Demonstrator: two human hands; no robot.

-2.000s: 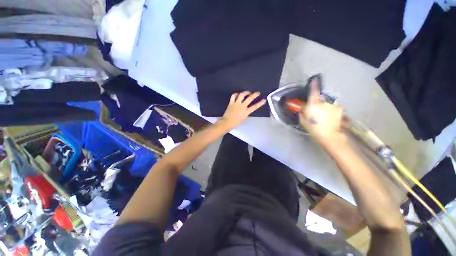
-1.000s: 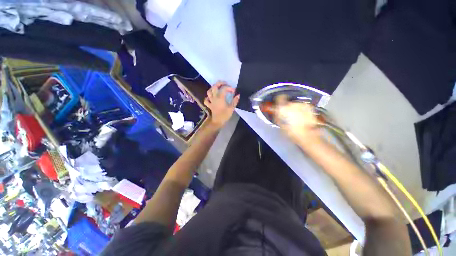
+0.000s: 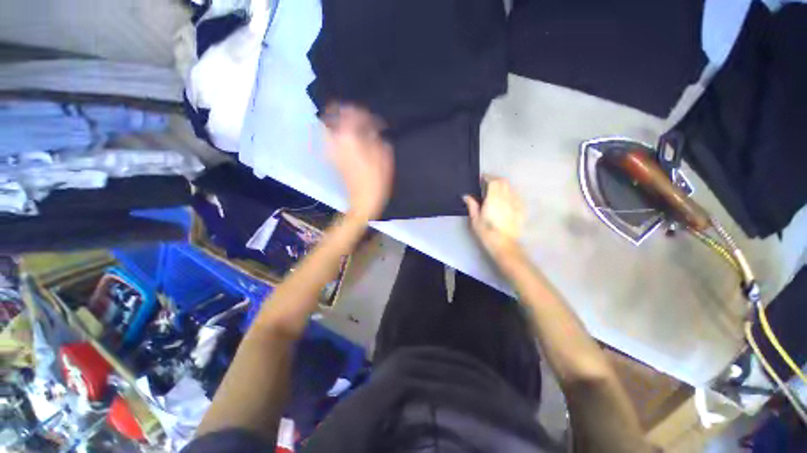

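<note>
A dark cut panel (image 3: pixel 434 168) lies on the pale pressing table (image 3: pixel 549 257), its lower edge near the table's front edge. My left hand (image 3: pixel 358 164) is blurred over the panel's left edge, its fingers seemingly apart. My right hand (image 3: pixel 497 212) is at the panel's lower right edge, thumb and forefinger at the cloth; whether they pinch it is unclear. The steam iron (image 3: pixel 650 181) rests on the table to the right, with no hand on it, its tip pointing up and left.
More dark panels lie at the table's back (image 3: pixel 611 53) and right (image 3: pixel 752 124). The iron's hose and yellow cord (image 3: pixel 765 332) run off right. Blue baskets (image 3: pixel 199 274), red items (image 3: pixel 84 370) and folded cloth (image 3: pixel 80 133) are at left. A cardboard box (image 3: pixel 650 394) is below the table.
My right hand has let go of the iron, which now rests farther right, and has moved to the panel's edge. My left hand has moved up and left over the panel.
</note>
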